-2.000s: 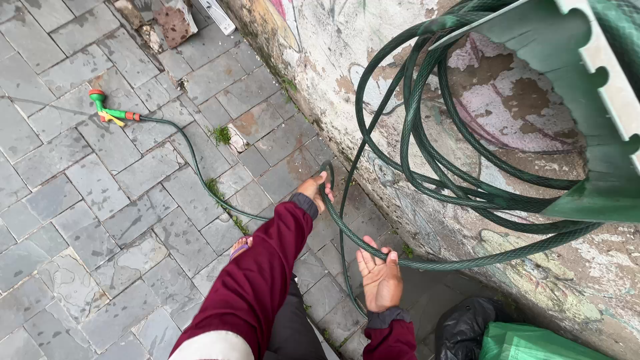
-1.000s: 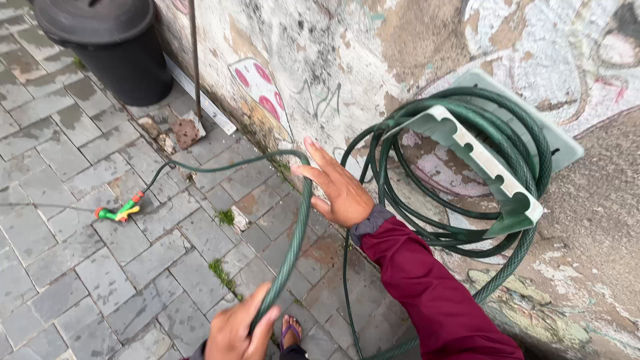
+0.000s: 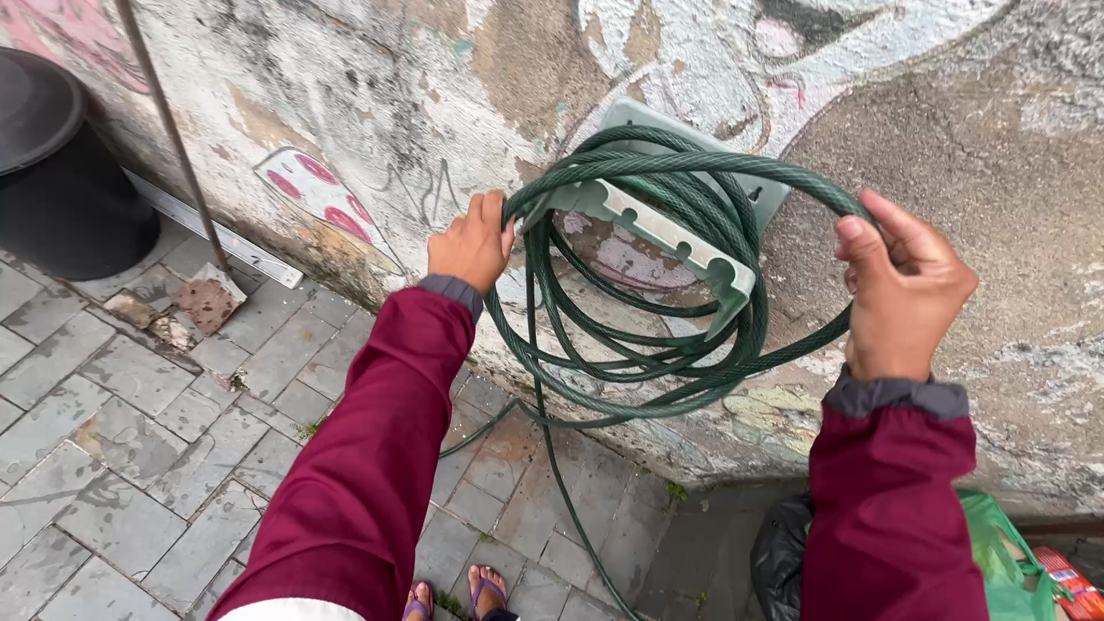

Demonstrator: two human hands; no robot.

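A green garden hose (image 3: 638, 414) hangs in several loops around a pale green plastic hose hanger (image 3: 664, 231) on the painted wall. My left hand (image 3: 473, 241) grips the hose at the left side of the coil, beside the hanger's end. To the right of the hanger, my right hand (image 3: 907, 280) pinches a wide loop of the same hose between thumb and fingers, held away from the other loops. Two lengths of hose run down from the coil toward the paving; the spray nozzle is out of view.
A black plastic bin (image 3: 69, 172) stands at the left by the wall, near a thin pole (image 3: 172, 129) and a broken masonry piece (image 3: 210, 298). A black bag (image 3: 780, 552) and a green plastic bag (image 3: 1000, 552) lie at lower right.
My hands have moved from a length of hose left of the hanger up to the coil, one at each side. A wide loop now passes over the hanger. The view has shifted right.
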